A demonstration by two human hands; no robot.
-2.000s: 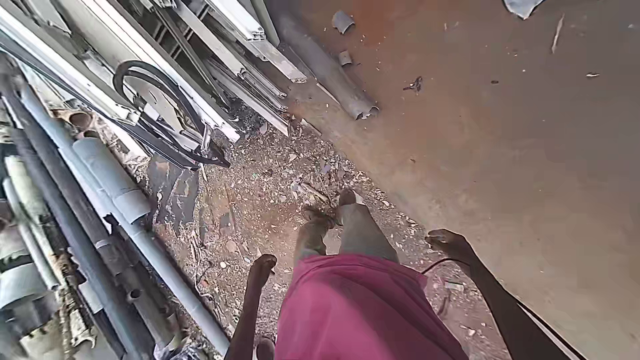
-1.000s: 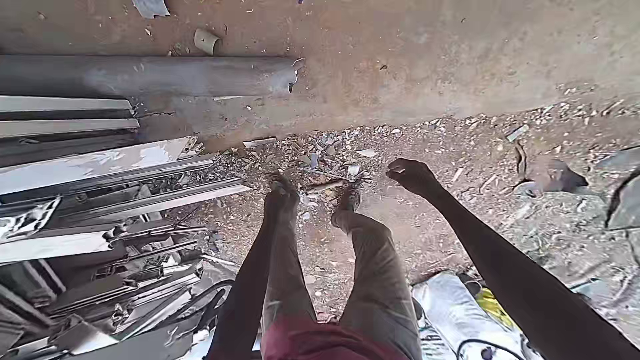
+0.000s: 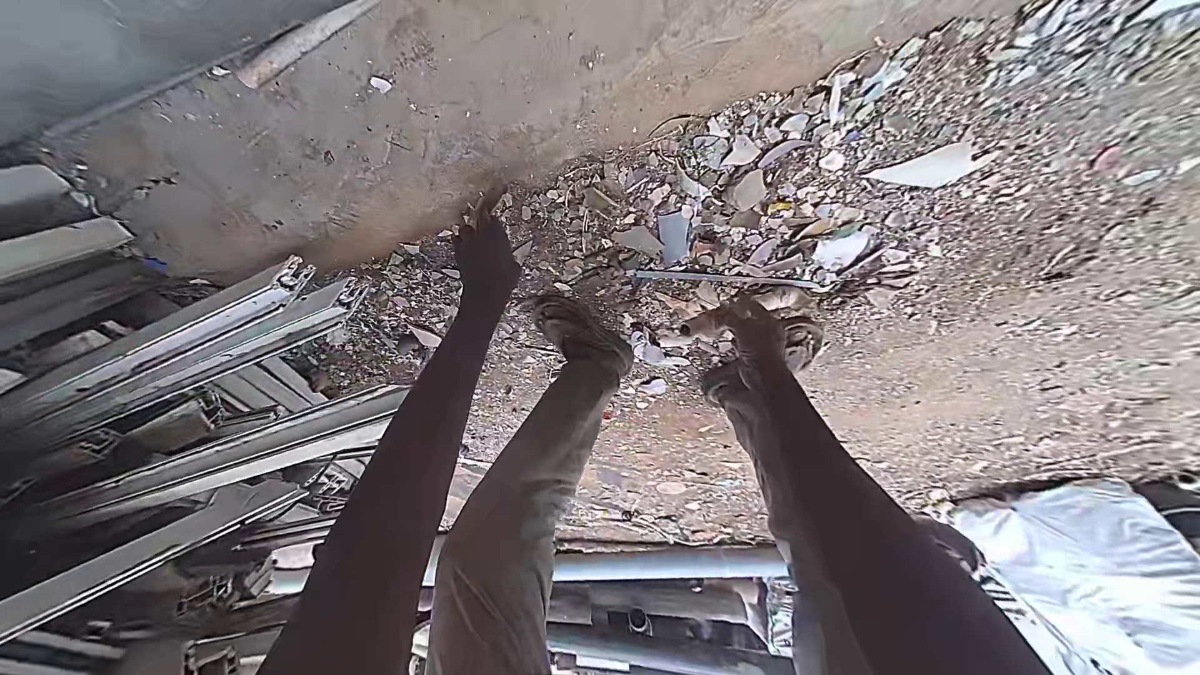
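My left hand (image 3: pixel 487 248) reaches down over the edge of the littered strip, its fingers near the border with the smooth floor. It is dark and blurred, and whether its fingers hold anything does not show. My right hand (image 3: pixel 750 328) hangs in front of my right sandalled foot, its fingers pointing left. Broken plastic shards (image 3: pixel 675 236) and a thin pale strip (image 3: pixel 727 278) lie on the ground just beyond it. My left foot (image 3: pixel 581 333) stands between the two hands.
Pale channelled profiles (image 3: pixel 187 352) are stacked at the left. A large grey pipe (image 3: pixel 141 47) lies on the floor at the upper left. Behind my feet runs a light pipe (image 3: pixel 670 563) beside further pipes. A white plastic sack (image 3: pixel 1087 572) lies at the lower right.
Both arms now reach farther down toward the ground. My right hand has come from beside my right leg to in front of that foot. The view has turned and drawn nearer the ground.
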